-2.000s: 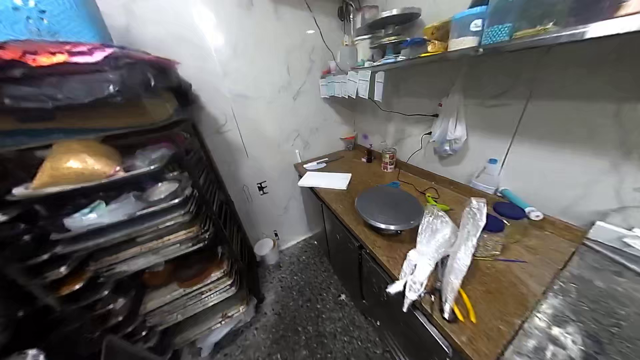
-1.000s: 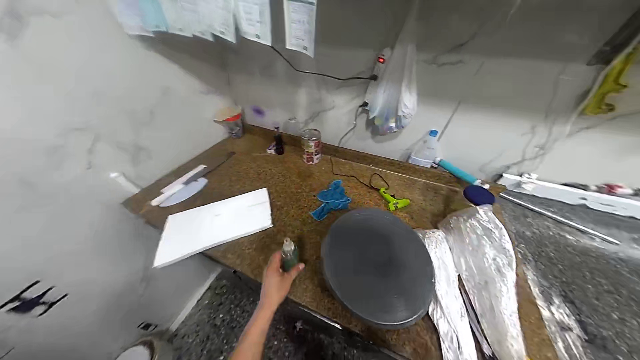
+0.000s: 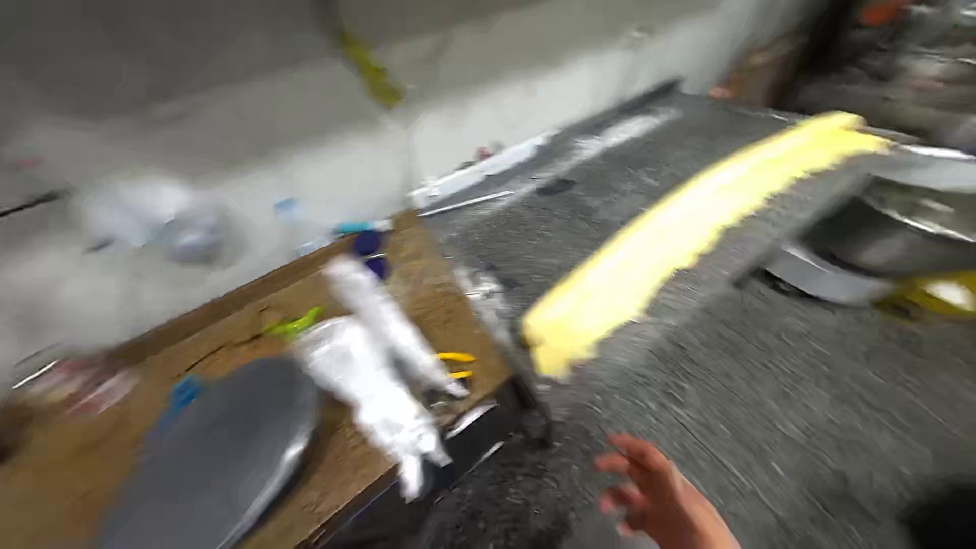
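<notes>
My right hand [image 3: 648,488] is at the lower right, fingers apart, with nothing visible in it, over the dark speckled floor. My left hand is out of view. On the brown countertop [image 3: 427,282], left of the hand, lie two long plastic bags with white contents [image 3: 374,381], like piping bags. Yellow handles [image 3: 456,357] show beside them. A dark round turntable [image 3: 221,450] stands at the lower left, with a blue cloth [image 3: 181,396] by its edge. A lime-green tool [image 3: 293,324] lies behind. Everything is blurred.
A long yellow strip [image 3: 686,236] of unclear kind lies across the grey worktop [image 3: 595,202]. Metal bowls or pans [image 3: 862,244] are at the right. Two dark blue round things [image 3: 368,244] and a clear bottle [image 3: 299,225] stand near the wall.
The view has swung right, bringing the yellow strip and metalware into sight. The hand that held a small dark nozzled item near the turntable one second ago is no longer seen there.
</notes>
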